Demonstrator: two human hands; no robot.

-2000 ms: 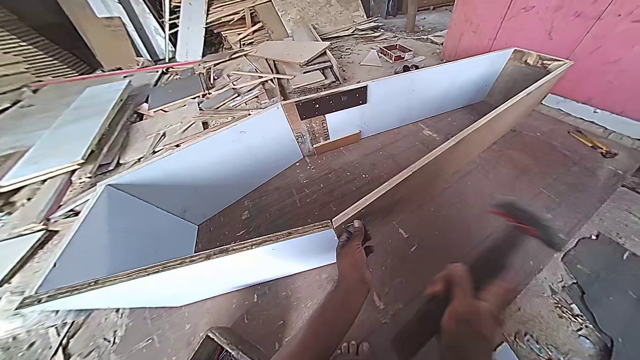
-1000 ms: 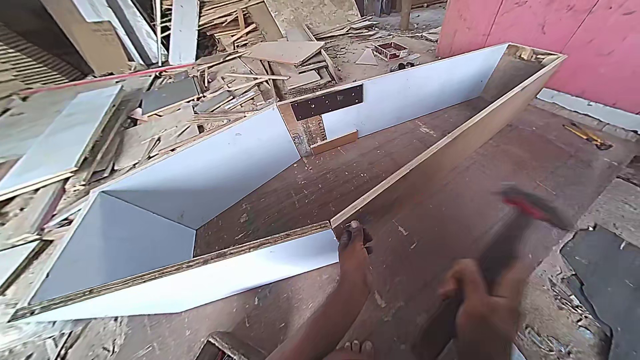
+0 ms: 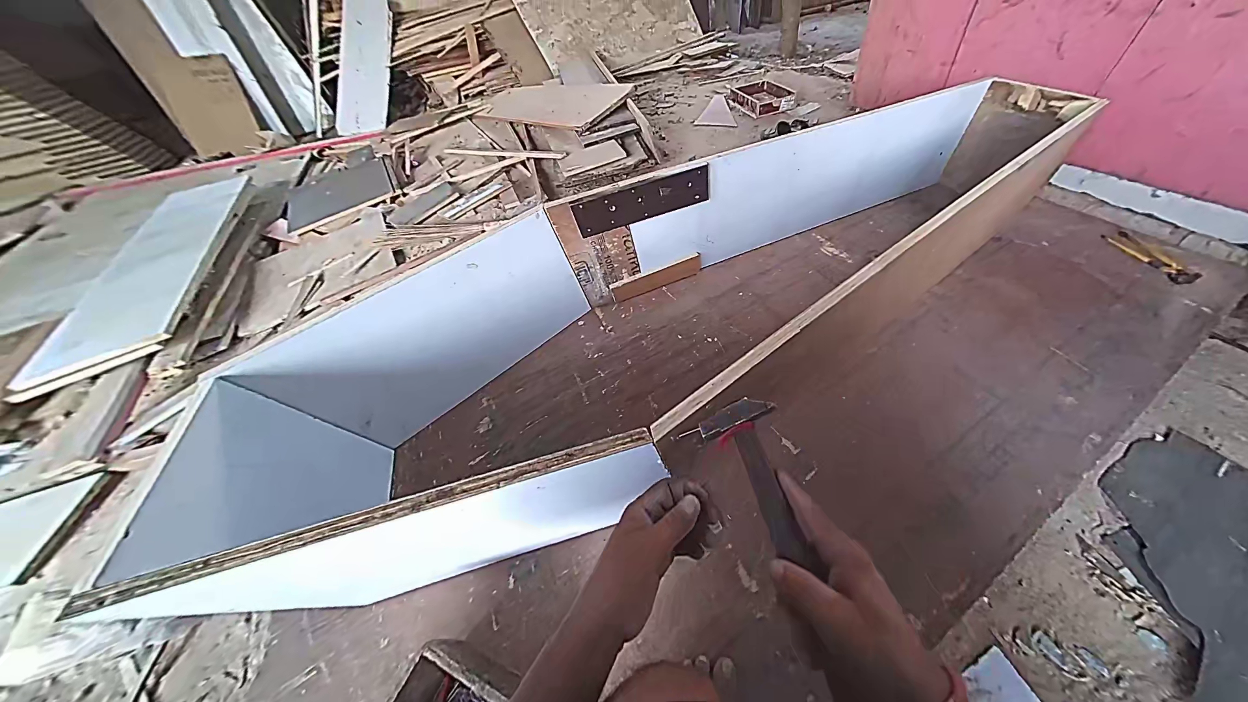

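My right hand (image 3: 829, 585) grips the dark handle of a hammer (image 3: 738, 417), whose head is just right of the joint between two boards. Beside that joint, below the end of a white-faced board (image 3: 439, 546), my left hand (image 3: 673, 522) has its fingers curled in; whether it pinches a nail cannot be seen. From the joint a brown board (image 3: 877, 278) on edge runs to the far right corner. Together with white inner panels (image 3: 468, 322) these boards form a long angled frame. A dark perforated plate (image 3: 639, 200) is on the far side, above a small wooden strip (image 3: 655, 278).
The frame rests on a brown sheet (image 3: 985, 409). Yellow-handled pliers (image 3: 1150, 258) lie at the right, near a pink wall (image 3: 1063, 88). Offcuts (image 3: 556, 102) are heaped behind. A torn dark sheet (image 3: 1189, 517) lies at lower right, and an open box (image 3: 453, 673) stands at the bottom edge.
The hammer has moved left, from the right of the view to close beside the board joint and my left hand. My left hand has stayed near the joint.
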